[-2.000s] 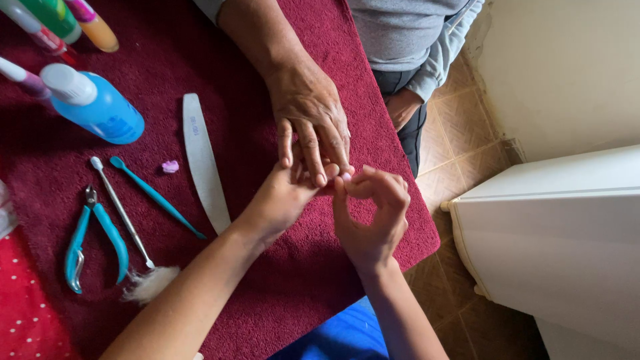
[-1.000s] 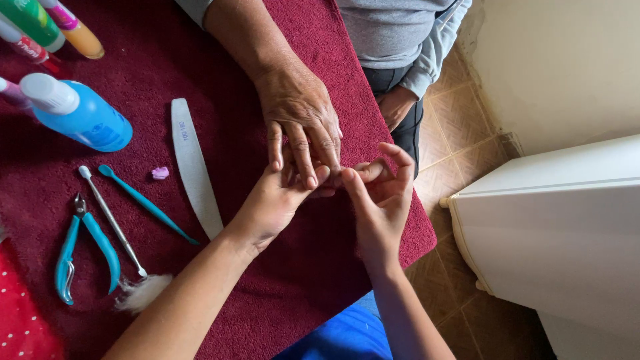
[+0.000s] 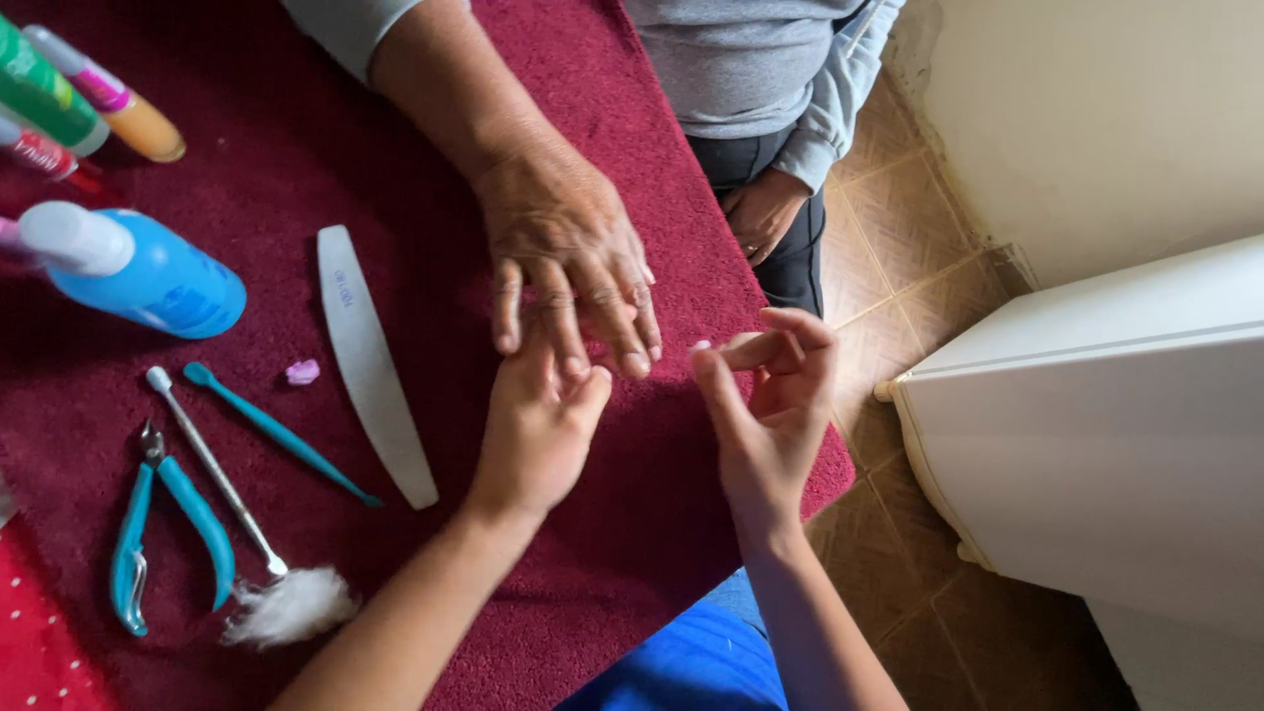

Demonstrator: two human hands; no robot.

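Note:
My left hand (image 3: 541, 425) is under the fingers of another person's hand (image 3: 568, 232), with its thumb by their fingertips. To the right, apart from that hand, my right hand (image 3: 775, 405) holds a small whitish piece (image 3: 700, 347), perhaps cotton, at its fingertips. On the dark red towel (image 3: 632, 553), left of my left hand, lie a nail file (image 3: 370, 365), a teal plastic stick (image 3: 281, 433), a metal cuticle pusher (image 3: 217, 469) and teal-handled cuticle nippers (image 3: 168, 533). A tuft of white cotton (image 3: 293, 606) touches the pusher's lower end. A small pink lump (image 3: 302, 372) lies beside the file.
A blue bottle with a white cap (image 3: 188, 281) lies at the left, below several tubes and bottles, among them a green one (image 3: 44, 89). The other person's second hand (image 3: 765, 212) rests on their lap. A white piece of furniture (image 3: 1096, 425) stands right of the table's corner.
My right hand has moved off the other person's fingers to the right and is now apart from them. My left hand stays beneath their hand.

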